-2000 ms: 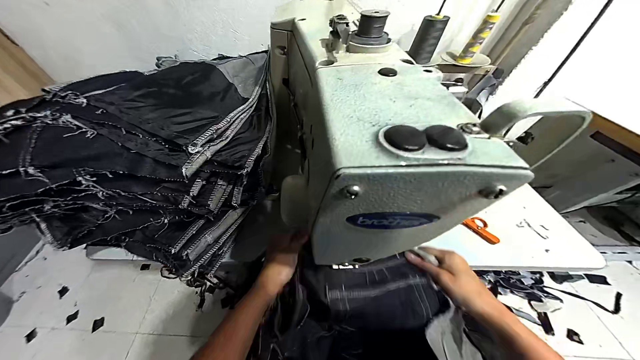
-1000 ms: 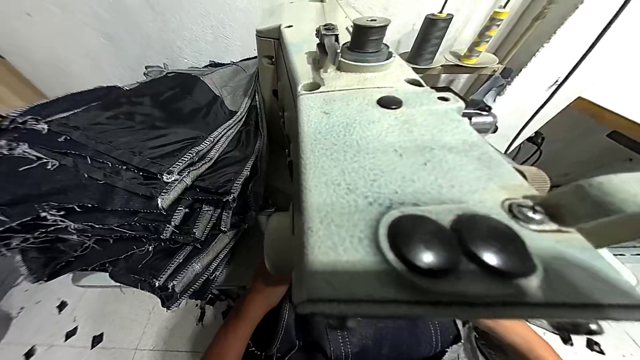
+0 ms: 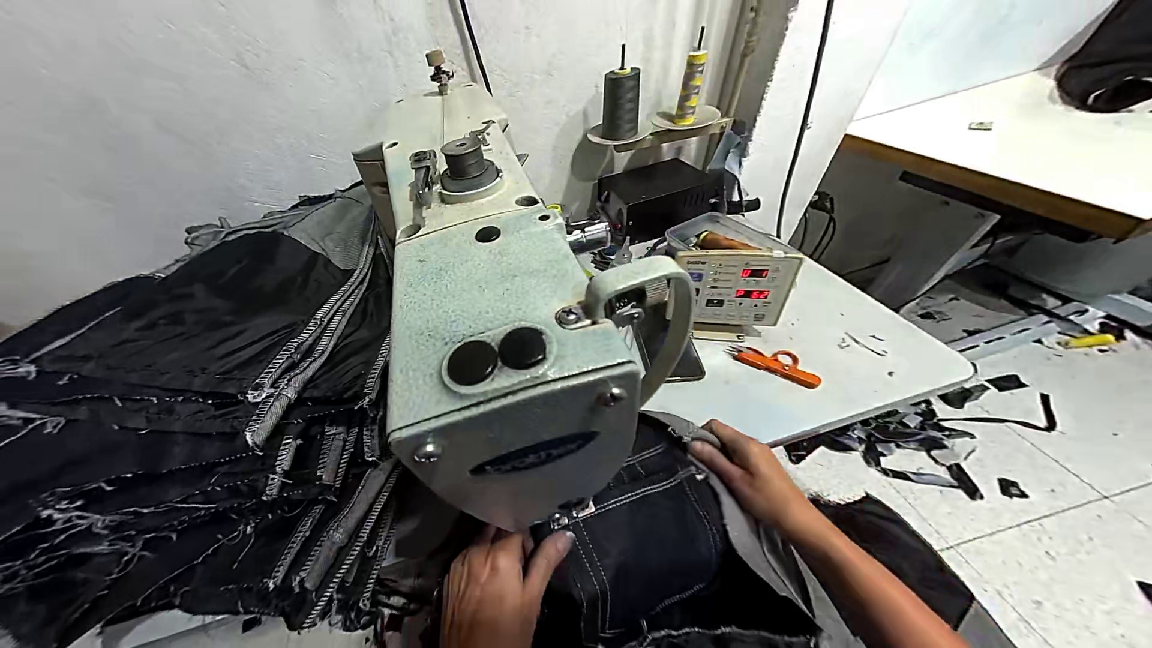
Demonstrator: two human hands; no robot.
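Observation:
A Brother industrial sewing machine stands in the middle, its head over a dark denim piece with light double stitching. My left hand lies on the denim just left of the presser foot, thumb and fingers pressing the cloth; its fingertips are partly behind the machine head. At the right of the head, my right hand pinches the gray edge of the same garment between thumb and fingers. The needle itself cannot be made out.
Stacked dark denim pieces with frayed edges crowd the left. Orange thread snips lie on the white table, near a control panel. Thread cones stand behind. Fabric scraps litter the floor, and another table is at right.
The view has pulled back from the machine, baring the control panel and more of the table. My right hand, mostly hidden behind the machine head one second ago, shows again at the cloth's edge.

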